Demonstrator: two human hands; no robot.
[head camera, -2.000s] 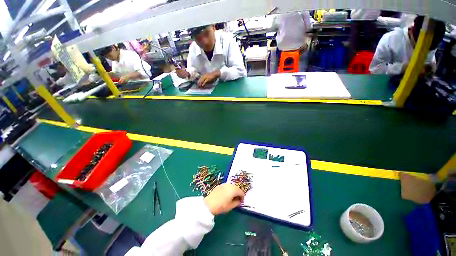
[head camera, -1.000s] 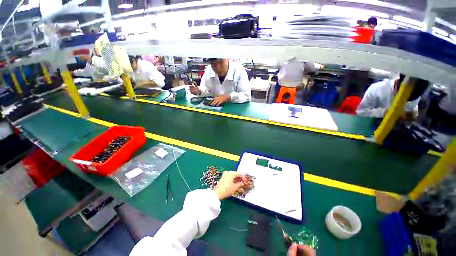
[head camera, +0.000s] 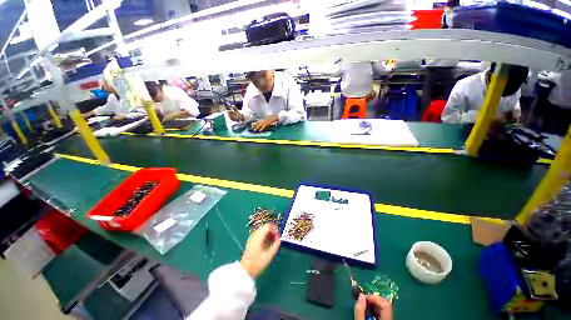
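My left hand (head camera: 259, 250) is at the lower edge of the tangled pile of soldered assemblies (head camera: 263, 217), left of the tray (head camera: 374, 231). Its fingers are bent together; whether they pinch a wire is too small to tell. A heap of coloured lead wires (head camera: 300, 226) lies on the tray's left part. My right hand (head camera: 374, 307), cut by the bottom edge, holds the soldering iron (head camera: 355, 290), its tip pointing up toward the tray's front rim. The black work pad (head camera: 321, 289) lies left of the iron, with a small green PCB (head camera: 313, 272) at its upper end.
Loose green PCBs (head camera: 383, 287) lie beside the iron. A white pot (head camera: 429, 262) stands right. Tweezers (head camera: 207, 234), a plastic bag (head camera: 181, 215) and a red bin (head camera: 135, 200) are left. A blue box (head camera: 501, 278) is far right. People sit beyond the dark green conveyor (head camera: 250, 159).
My left hand has moved from the wire heap on the tray to the left and down. My right hand, absent two seconds ago, has come in from the bottom and grips the iron.
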